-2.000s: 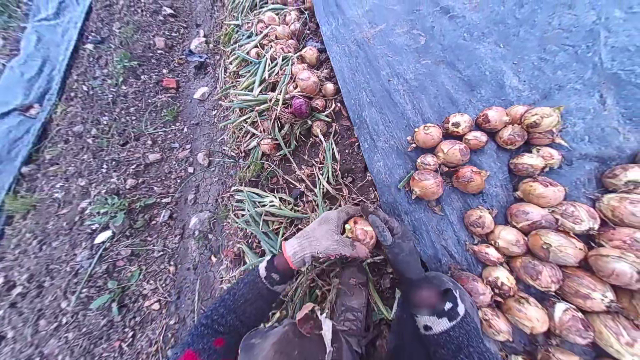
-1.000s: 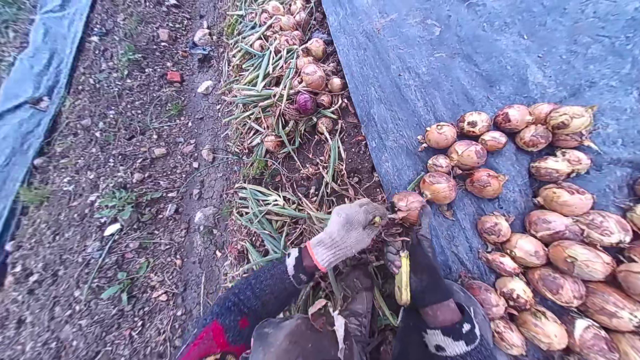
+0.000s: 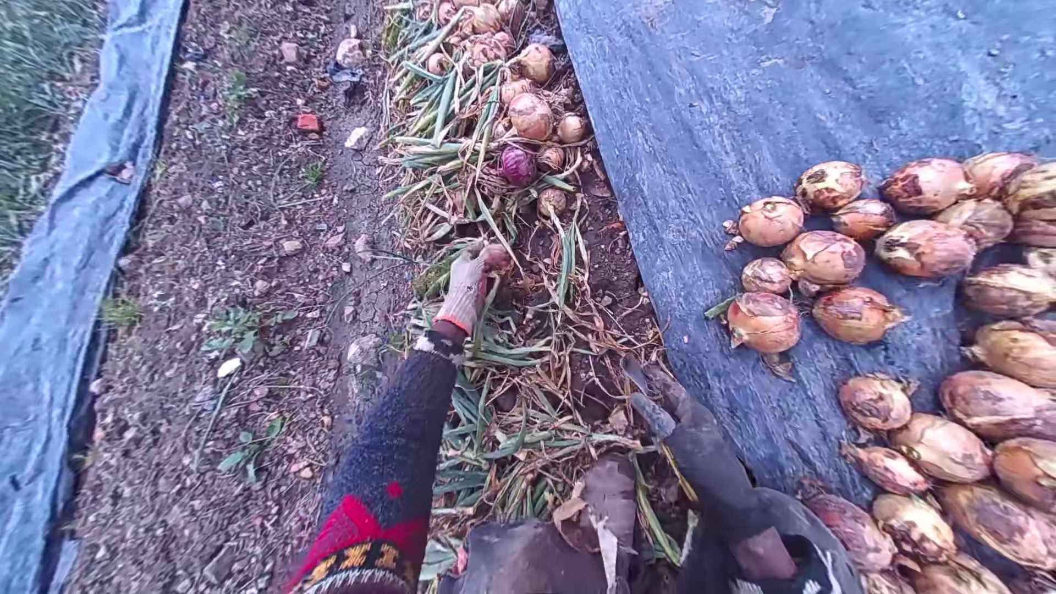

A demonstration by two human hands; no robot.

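My left hand [image 3: 466, 287], in a pale knit glove, reaches into the row of onion tops with its fingers around a small reddish onion [image 3: 497, 257]. Lower right, my right hand [image 3: 670, 412] wears a dark, soiled glove and hovers over dry leaves by the edge of the blue-grey ground sheet [image 3: 685, 165]. Its fingers are blurred, and whether it holds a tool is unclear. Ahead of my left hand lie a purple onion [image 3: 518, 165] and several brown onions [image 3: 530, 116] among green leaves [image 3: 441, 157]. Trimmed onions [image 3: 825, 257] rest in groups on the sheet.
Bare stony soil [image 3: 247, 330] with small weeds [image 3: 243, 330] and a red fragment [image 3: 308, 123] runs along the left. Beyond it is a second blue sheet strip [image 3: 91, 165] beside grass [image 3: 41, 107]. My knee and clothing [image 3: 536, 561] show at the bottom.
My left hand has moved forward and left from beside my right hand into the onion row. The onion that was at my hands one second ago is no longer between them.
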